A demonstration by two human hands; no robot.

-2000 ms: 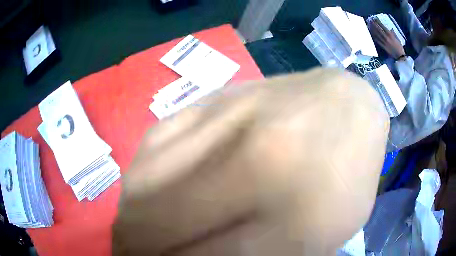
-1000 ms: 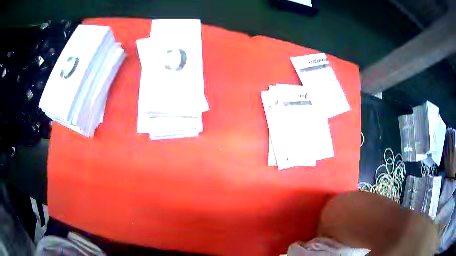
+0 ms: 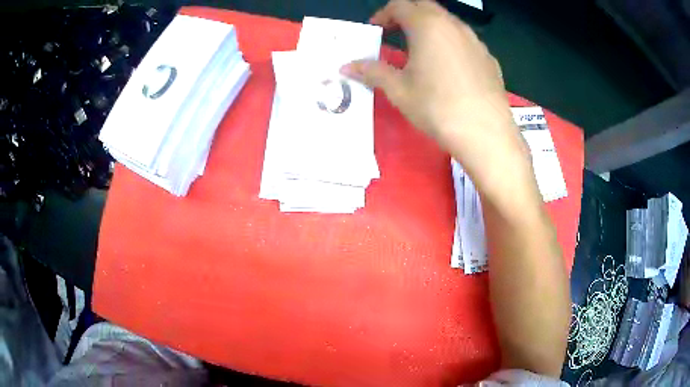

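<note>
My right hand (image 3: 439, 75) reaches in from the lower right over the red mat (image 3: 303, 280). Its thumb and fingers are apart at the upper right of the middle pile of ring-picture leaflets (image 3: 321, 143); the thumb is over or touching the top leaflet near its ring. A second, thicker pile of ring-picture leaflets (image 3: 151, 113) leans at the left of the mat. Text leaflets (image 3: 543, 151) lie at the right, partly hidden by my right forearm. My left hand is not in view.
A heap of cream rubber bands (image 3: 599, 321) lies right of the mat. Bundled leaflets (image 3: 644, 246) stand beyond it. Shiny black parts (image 3: 53, 91) cover the upper left. A grey post (image 3: 639, 132) stands at the right. Grey cloth shows at the lower left.
The view has turned back over the mat. My right arm has moved from the lower right edge up and across to the middle pile, passing over the text leaflets.
</note>
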